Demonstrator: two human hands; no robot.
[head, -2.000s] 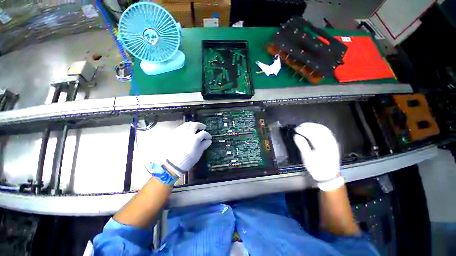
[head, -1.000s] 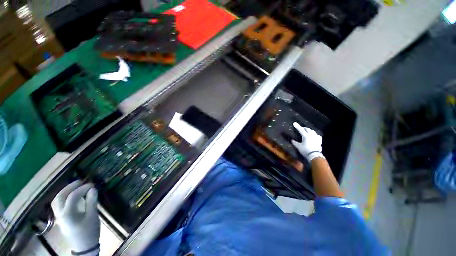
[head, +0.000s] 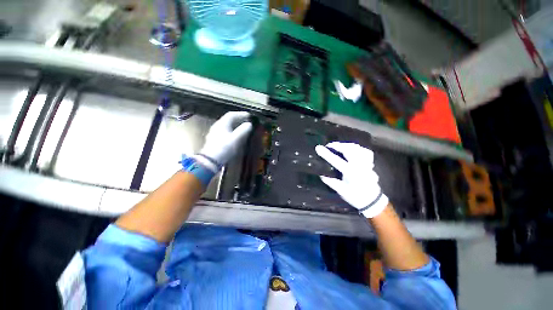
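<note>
A black pallet cover (head: pixel 291 160) with rows of small bright studs and two slots lies over the conveyor rails in front of me. The circuit boards are hidden. A brown strip shows at its left edge, beside a dark carrier edge (head: pixel 244 181). My gloved right hand (head: pixel 351 175) is on the cover, thumb and index finger at its slots, gripping it between them. My gloved left hand (head: pixel 227 140), with a blue wrist strap, is at the upper left edge of the dark carrier; its fingertips are blurred, so any grip is unclear.
Behind the rail (head: pixel 212 91), the green mat holds a light-blue fan (head: pixel 227 27), a parts tray (head: pixel 299 79), crumpled white tissue (head: pixel 348 91), stacked covers (head: pixel 388 85) and a red-orange sheet (head: pixel 436 115). An orange-brown plate (head: pixel 479 187) lies at the right on the line.
My view has swung back from the tote to the line. My right hand has come from the tote to the line with the cover, which now hides the boards. My left hand is at the carrier's edge.
</note>
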